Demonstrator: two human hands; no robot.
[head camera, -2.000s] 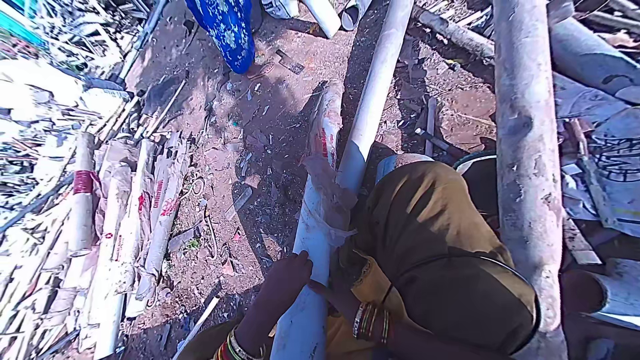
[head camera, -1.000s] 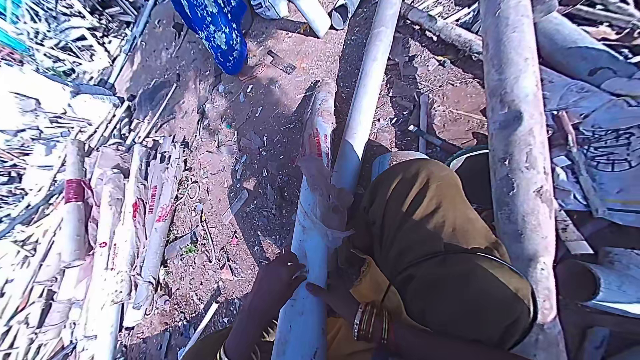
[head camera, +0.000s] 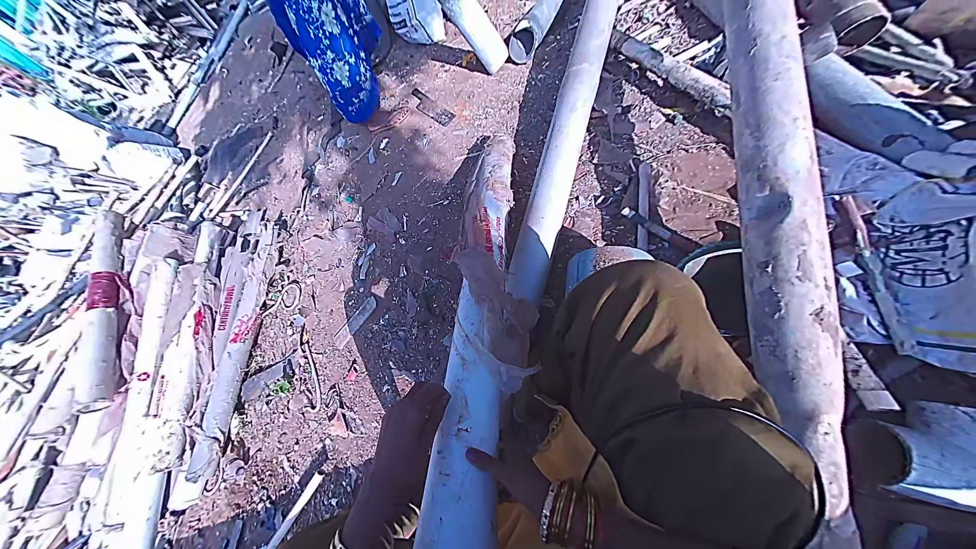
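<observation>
A white plastic pipe (head camera: 465, 412) runs up the middle of the head view, with a torn, crumpled plastic wrapper (head camera: 499, 313) hanging around it and red print on its upper part. My left hand (head camera: 408, 431) lies against the pipe's left side, its fingers bent and partly in shadow; whether it pinches anything does not show. From the right, my right hand (head camera: 507, 473) rests on the pipe, thumb on top and the other fingers hidden behind it. Bangles circle both wrists. Another long white pipe (head camera: 560, 152) slants beside the wrapped one, near my bent knee.
A thick dirty pipe (head camera: 789, 252) stands along the right, beside a printed white sack (head camera: 926, 267). Several wrapped pipes (head camera: 160, 335) lie at left near heaps of scrap. A person in blue flowered cloth (head camera: 328, 53) is at the top. Scraps litter the soil (head camera: 404, 198).
My left hand has shifted up along the pipe, its fingers drawn toward the pipe's left edge. My right hand stays at about the same place on the pipe.
</observation>
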